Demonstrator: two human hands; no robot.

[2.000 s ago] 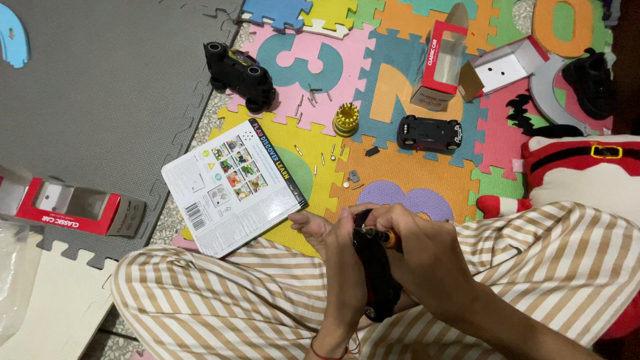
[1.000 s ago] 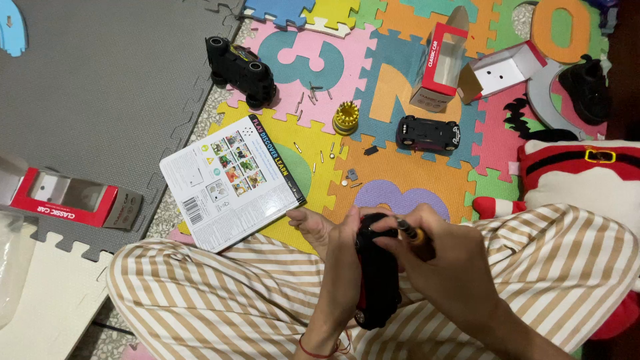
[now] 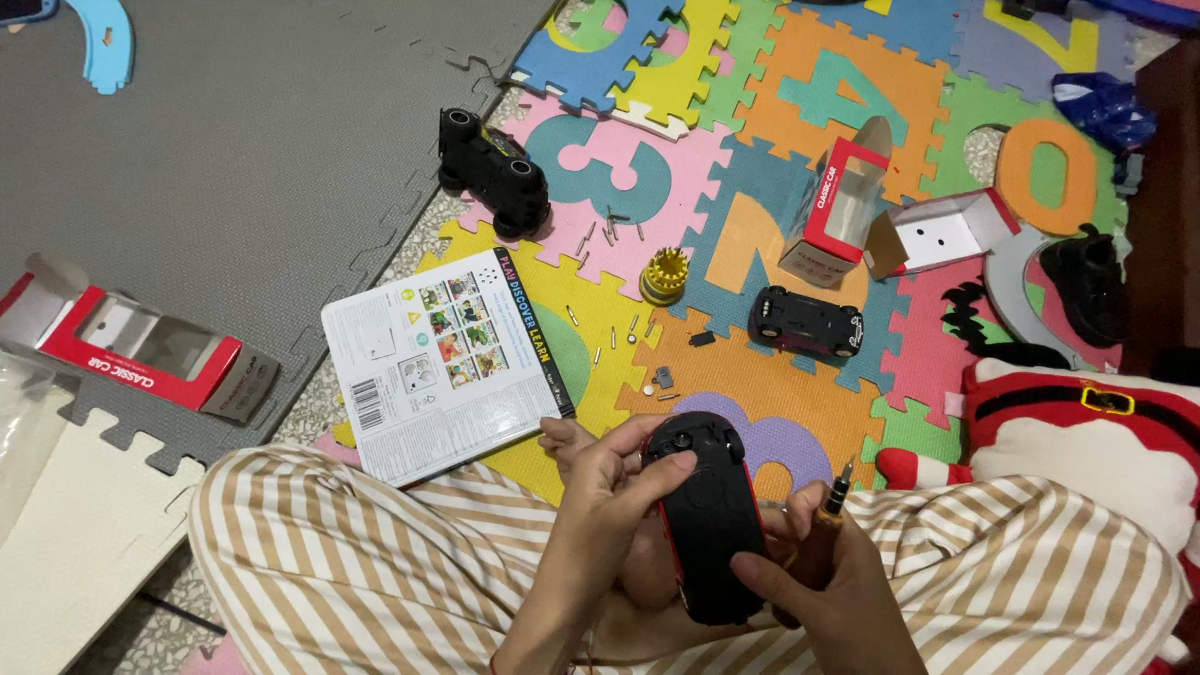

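Observation:
My left hand (image 3: 609, 497) grips the upper end of a toy car (image 3: 708, 516), its black underside facing up and red body edges showing. My right hand (image 3: 825, 572) steadies the car's lower right side with the thumb and also holds a screwdriver (image 3: 827, 525), its tip pointing up and away from the car. Beyond the hands, a second toy car (image 3: 806, 322) lies wheels up on the foam mat. Screwdriver bits (image 3: 597, 354) are scattered near a yellow round bit holder (image 3: 665, 277). Small dark parts (image 3: 664, 377) lie close by.
A larger black toy vehicle (image 3: 492, 173) lies on its side. A board book (image 3: 450, 366) rests face down by my leg. Red toy car boxes (image 3: 837, 211) (image 3: 141, 347) stand right and left. A Santa-patterned cushion (image 3: 1059, 441) and a black shoe (image 3: 1083, 286) are at right.
The screwdriver has come away from the toy car's underside, where my right hand held it earlier. The car now lies between both hands with more of its underside showing.

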